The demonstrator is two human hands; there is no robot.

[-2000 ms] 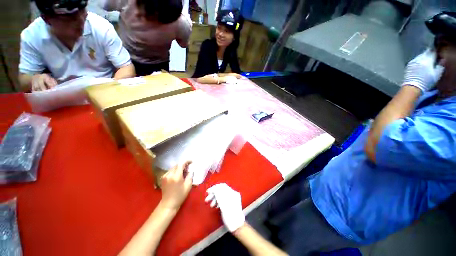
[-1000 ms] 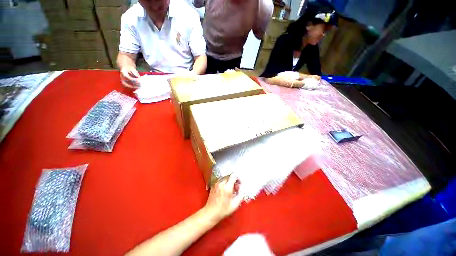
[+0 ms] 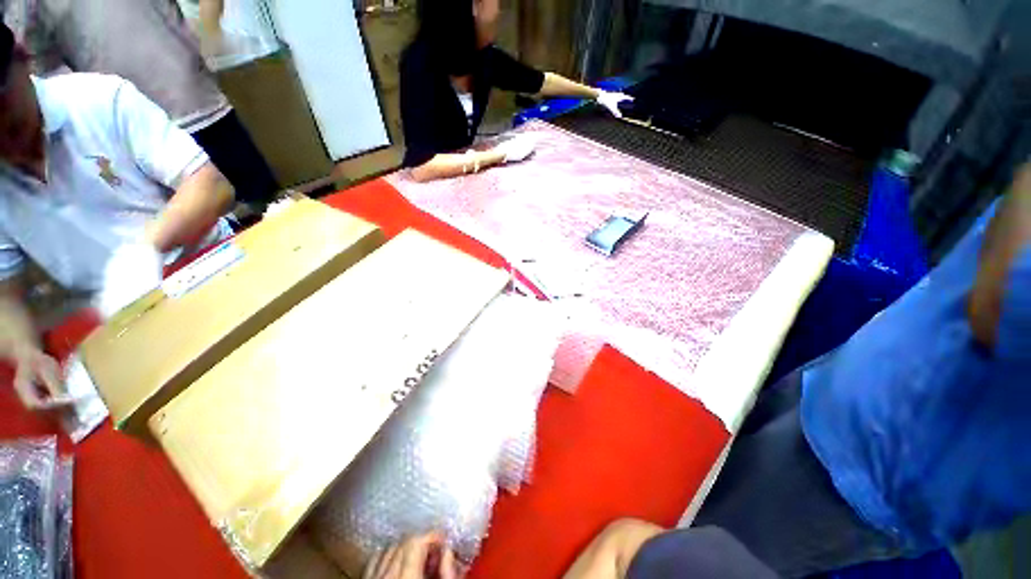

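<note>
My left hand (image 3: 413, 558), bare, is cut off by the bottom edge. Its fingertips are at the lower end of the bubble bags (image 3: 452, 424); whether they grip one cannot be told. The whitish bags spill from the open side of the supply carton (image 3: 334, 379) onto the red cloth (image 3: 633, 452). A second carton (image 3: 232, 305) lies just behind it. My right hand is not in view.
A small dark piece with a pale face (image 3: 614, 233) lies on the pink bubble sheet (image 3: 690, 271). Bagged parts (image 3: 34, 498) lie at lower left. Co-workers stand left, behind and right. A blurred skin-toned shape (image 3: 611, 552) and dark shape are at bottom centre-right.
The view has swung right and come closer to the cartons. My gloved right hand has left the picture. The co-worker in black now reaches an arm over the dark surface behind.
</note>
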